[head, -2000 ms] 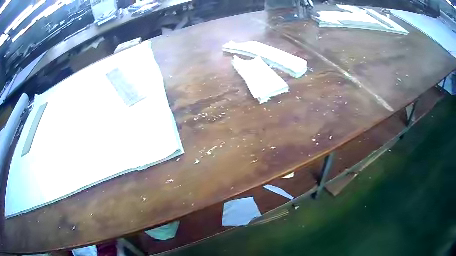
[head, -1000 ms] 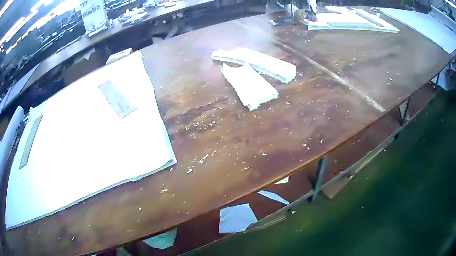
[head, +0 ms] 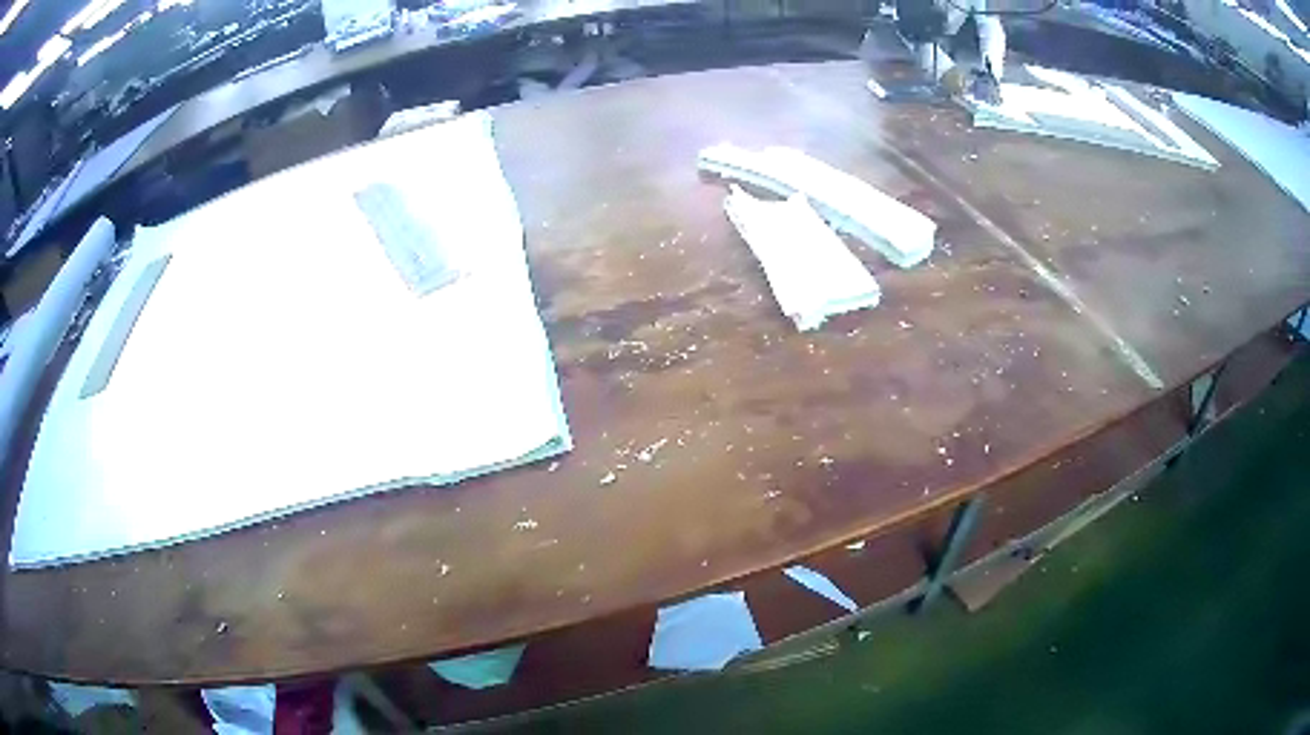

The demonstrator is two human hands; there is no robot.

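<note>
No hand of mine is in the picture. A large white fabric lay [head: 302, 373] with a pale green edge lies flat on the left of the brown table [head: 690, 503]. Two flat grey bars lie on it, one near its far right part [head: 405, 239] and one near its left edge [head: 127, 326]. Two thick white bundles of cut panels lie on the middle of the table, a long curved one [head: 862, 204] and a shorter one [head: 805, 266] close beside it.
A white tube roll [head: 55, 323] lies left of the lay. At the far right are an upright metal tool [head: 934, 50], part of a person [head: 988, 43] and a white stack [head: 1092, 122]. Fabric scraps [head: 704, 632] lie on the lower shelf. Green floor [head: 1149, 603] shows at lower right.
The view has shifted, so the lay and bundles sit farther right. More of the metal tool and the person at the far table shows. The lay, bars and bundles keep their places on the table.
</note>
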